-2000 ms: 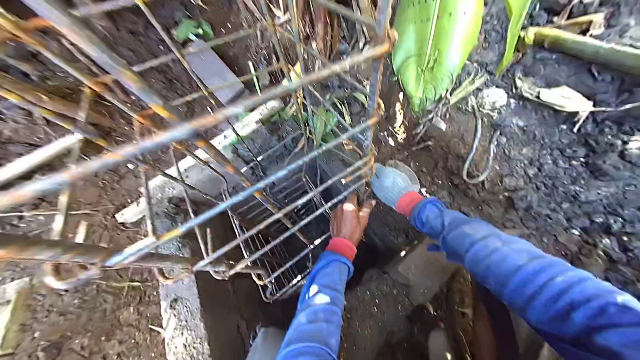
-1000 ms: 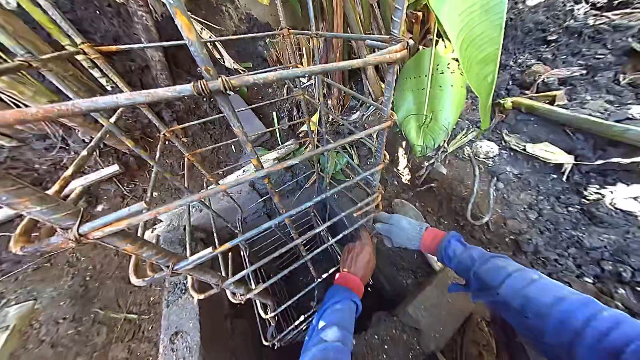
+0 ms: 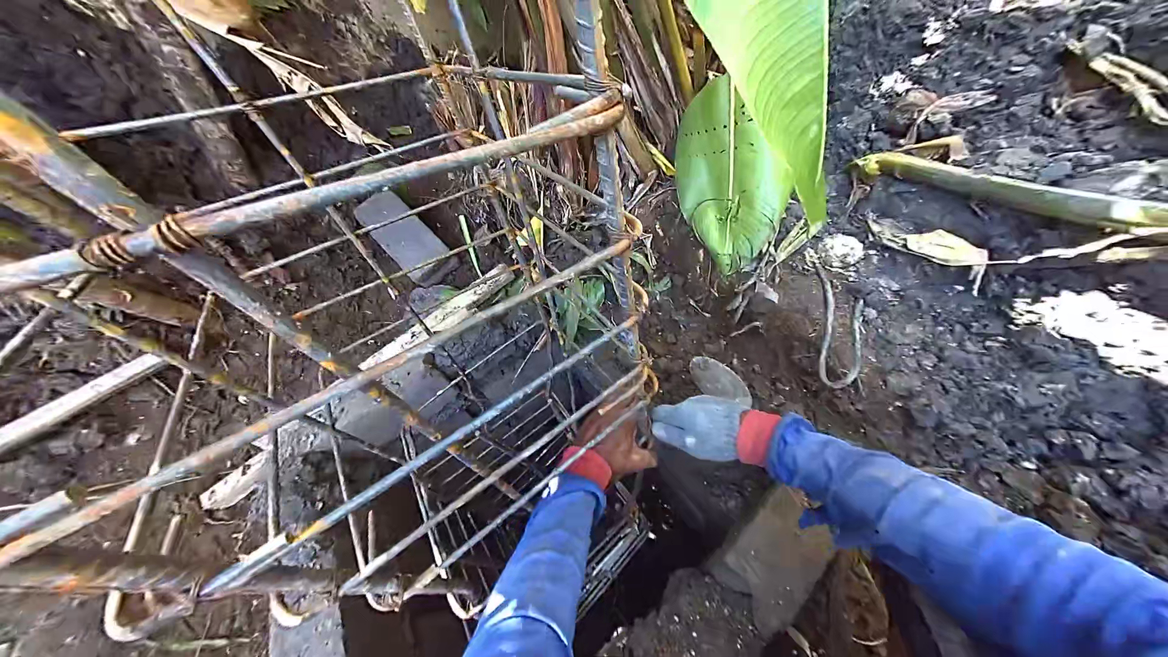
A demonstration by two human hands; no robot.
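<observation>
A rusty rebar cage (image 3: 438, 438), tied with wire, slants down into a dark hole from the left. My bare left hand (image 3: 619, 436) reaches in behind its thin crossbars, at the corner bar; the bars partly hide its fingers, so its grip is unclear. My right hand (image 3: 701, 427), in a grey glove, lies against the outer side of that same corner, fingertips at the bar; whether it holds anything cannot be made out. Rings of tie wire (image 3: 644, 374) circle the corner bar just above both hands.
A concrete block edge (image 3: 306, 511) and a wooden board (image 3: 447, 310) lie beneath the cage. A stone slab (image 3: 776, 547) sits at the hole's right side. Broad green leaves (image 3: 735, 182) hang above; a bent rebar piece (image 3: 835, 338) and a green stalk (image 3: 1004, 187) lie on the right.
Both hands stay close together at the cage's corner bar. The view has shifted, and more of the cage's upper frame shows than two seconds ago.
</observation>
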